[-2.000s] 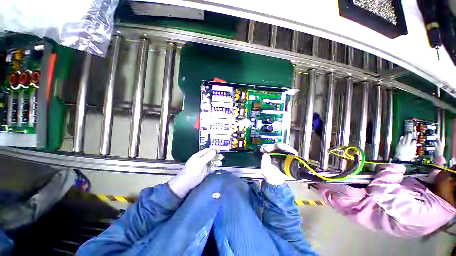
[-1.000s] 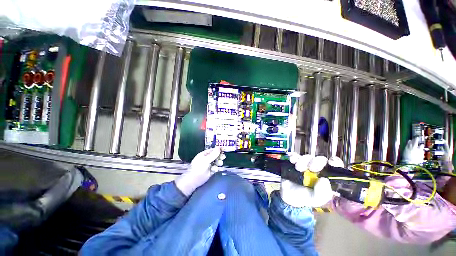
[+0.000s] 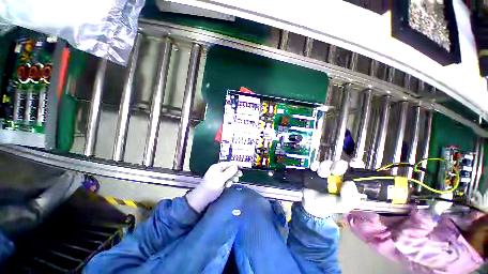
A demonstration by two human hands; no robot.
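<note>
A green circuit board [image 3: 293, 140] with white component rows lies in a shallow housing on a dark green carrier [image 3: 267, 69]. My gloved right hand [image 3: 332, 190] is closed around a black electric screwdriver [image 3: 369, 188] with yellow bands, held nearly level, its front end pointing left along the board's near edge. My gloved left hand [image 3: 220, 179] is at the housing's near left corner, fingertips pinched together; whether a screw is between them cannot be told.
A roller conveyor [image 3: 152, 107] runs across. Another unit [image 3: 31, 96] is at left, another [image 3: 457, 166] at right beside a person in a pink smock [image 3: 422, 235]. Plastic bags [image 3: 107, 29] and a black screw bin [image 3: 428, 24] are on the white shelf.
My right hand has taken hold of the screwdriver, which now lies level near the board. My left hand has stayed by the housing's near left corner. The screw bin appears larger and further right.
</note>
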